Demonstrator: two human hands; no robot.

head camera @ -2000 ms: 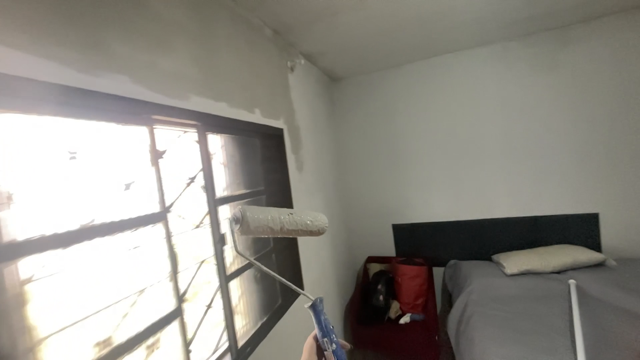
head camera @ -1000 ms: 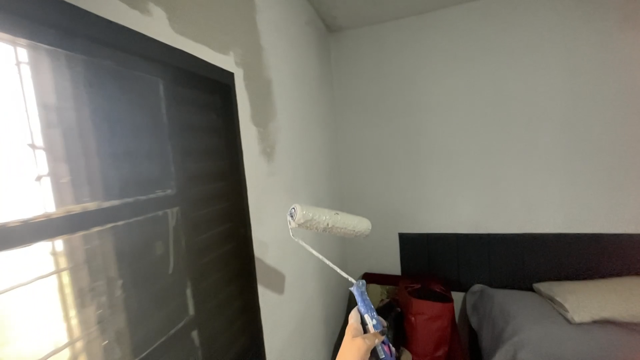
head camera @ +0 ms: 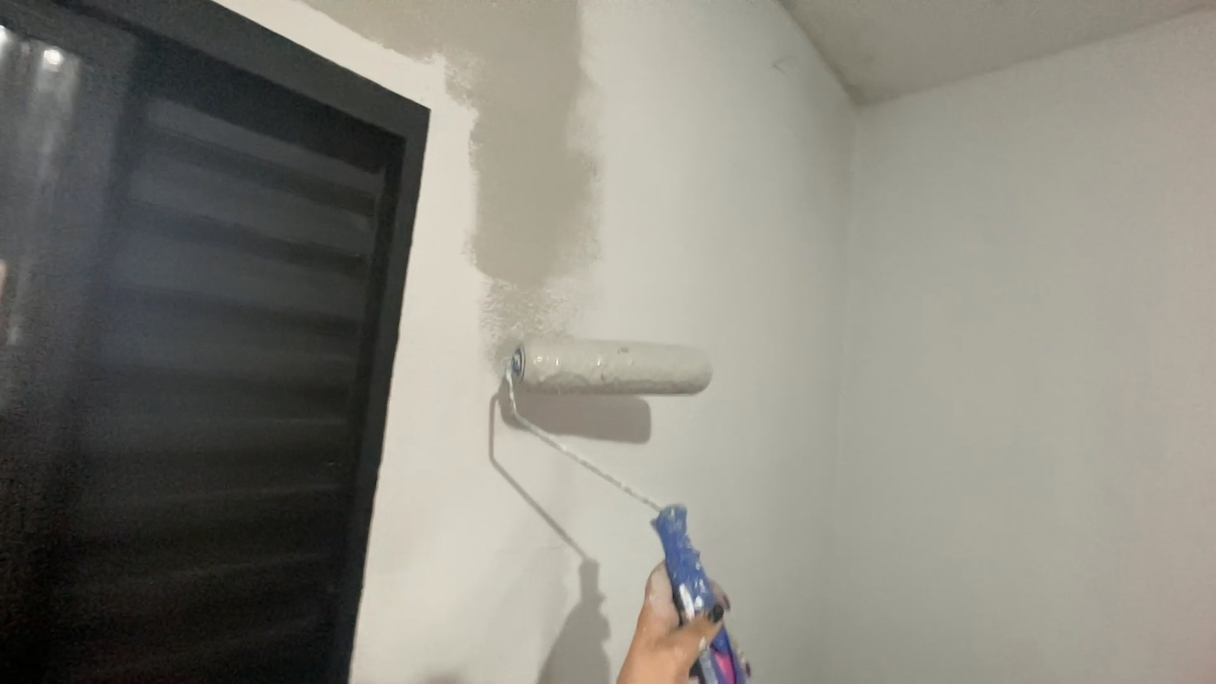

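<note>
My left hand [head camera: 670, 632] comes up from the bottom edge, right of the middle, closed around the paint-spattered blue handle of a paint roller [head camera: 616, 369]. The roller's sleeve is coated in pale wet paint and lies nearly level, its wire frame running down to the handle. It is at the wall [head camera: 722, 237] just below a darker grey-beige patch [head camera: 532, 180]; whether it touches the wall I cannot tell. Thin, broken paint coverage shows between the patch and the sleeve. The roller and hand cast shadows on the wall. My right hand is out of view.
A dark louvred window shutter [head camera: 247, 323] with a black frame [head camera: 389, 313] fills the left side, beside the painted wall. The wall meets another pale wall [head camera: 1026, 361] at a corner on the right, under the ceiling [head camera: 997, 43].
The view has swung towards the wall beside the window; the bed and red bag have left it. The roller, earlier lower and to the right of the darker patch, is now just beneath it.
</note>
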